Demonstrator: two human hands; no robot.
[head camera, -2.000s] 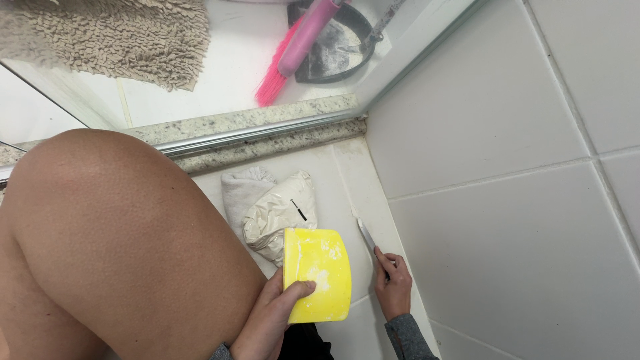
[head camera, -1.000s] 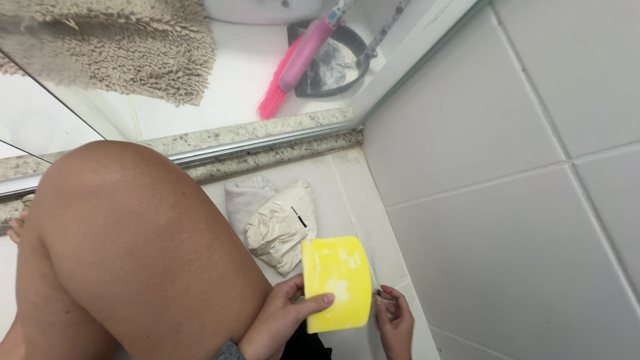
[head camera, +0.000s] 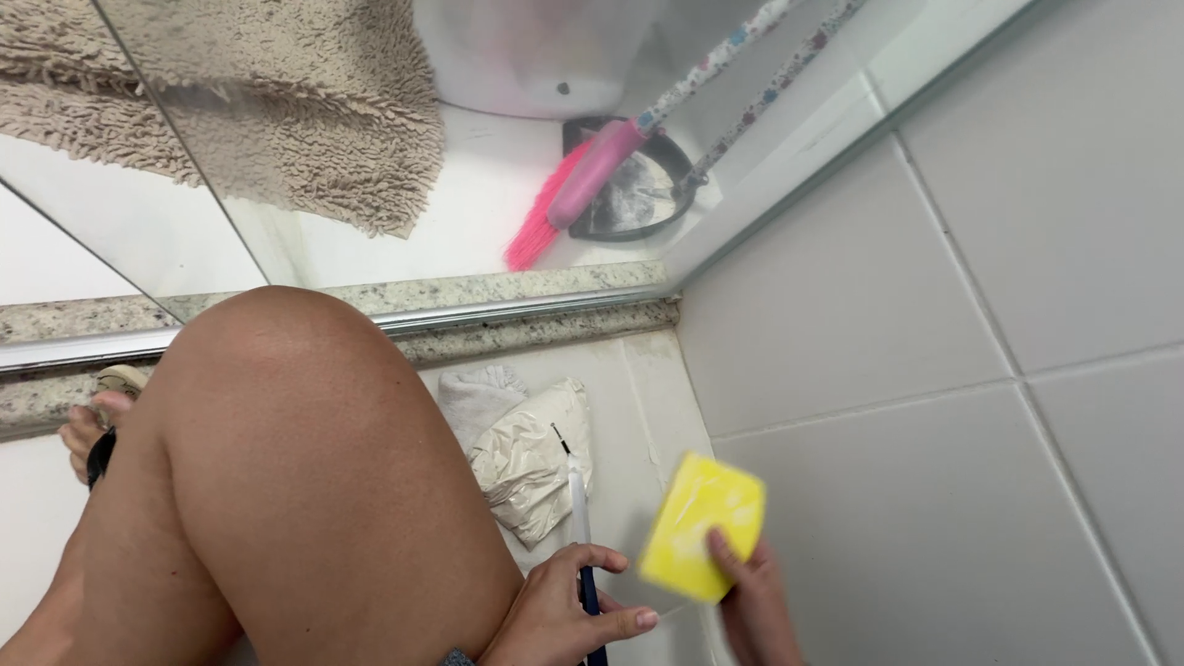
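Observation:
My right hand (head camera: 754, 592) grips a yellow plastic scraper (head camera: 705, 527) smeared with white paste, thumb on its face, near the tiled wall. Left of it, my left hand (head camera: 573, 606) has its thumb and index finger apart, with a knife-like tool (head camera: 579, 509) against the other fingers; its pale blade points up the view and its handle is dark. Beyond the blade lies a crumpled whitish plastic bag (head camera: 527, 462) with a small black mark, on the white floor. A light grey cloth (head camera: 476, 398) is partly under the bag.
My bent knee (head camera: 287, 388) fills the lower left. A metal shower track (head camera: 518, 305) on a speckled stone sill (head camera: 416, 294) crosses the view. Behind glass are a shaggy beige mat (head camera: 342, 120), a pink broom (head camera: 597, 176) and a dark dustpan (head camera: 638, 199). Grey wall tiles (head camera: 860, 305) stand at right.
The yellow scraper has passed from my left hand to my right. The knife-like tool, in my right hand two seconds ago, is now at my left hand.

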